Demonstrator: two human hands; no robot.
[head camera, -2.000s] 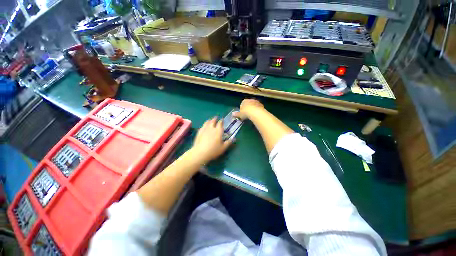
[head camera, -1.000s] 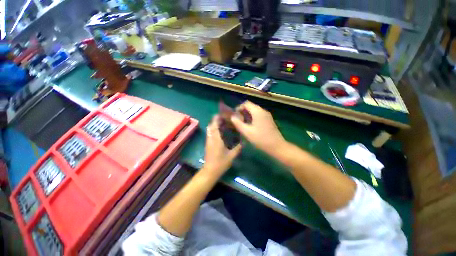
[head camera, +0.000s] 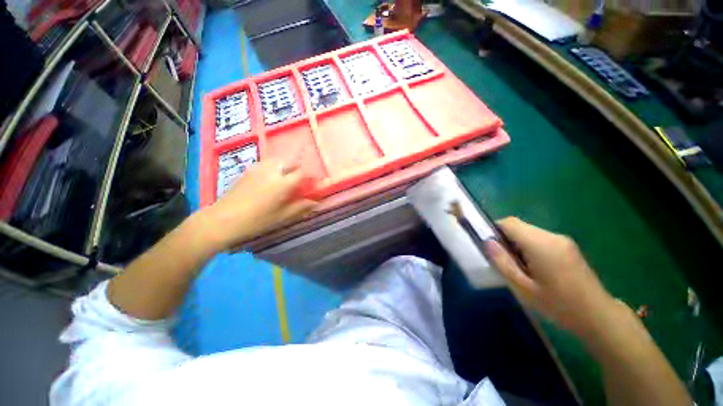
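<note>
The red parts tray (head camera: 361, 162) lies on a stack of similar trays. Slotted grey metal frames (head camera: 323, 86) sit in its far row of pockets, and another frame (head camera: 236, 165) is in the leftmost near pocket. My left hand (head camera: 265, 194) is over the near-left pockets, slightly blurred. Its fingers are bent at the tray edge, and whether they hold anything cannot be told. My right hand (head camera: 547, 266) grips a phone-sized display module (head camera: 456, 222) by its right side, right of the tray stack. Its silver-white back with a small orange-brown ribbon faces up, tilted.
The green mat (head camera: 547, 170) runs along the right, with small loose bits (head camera: 642, 311) on it. A raised shelf (head camera: 602, 119) behind it bears a grey slotted frame (head camera: 609, 71) and a small part (head camera: 680, 147). A storage rack (head camera: 99, 131) stands at left beside the blue floor (head camera: 238, 297).
The view has swung left, towards the tray. My left hand has left the workpiece at the mat and is now at the tray. My right hand alone holds the module, its silver back now showing.
</note>
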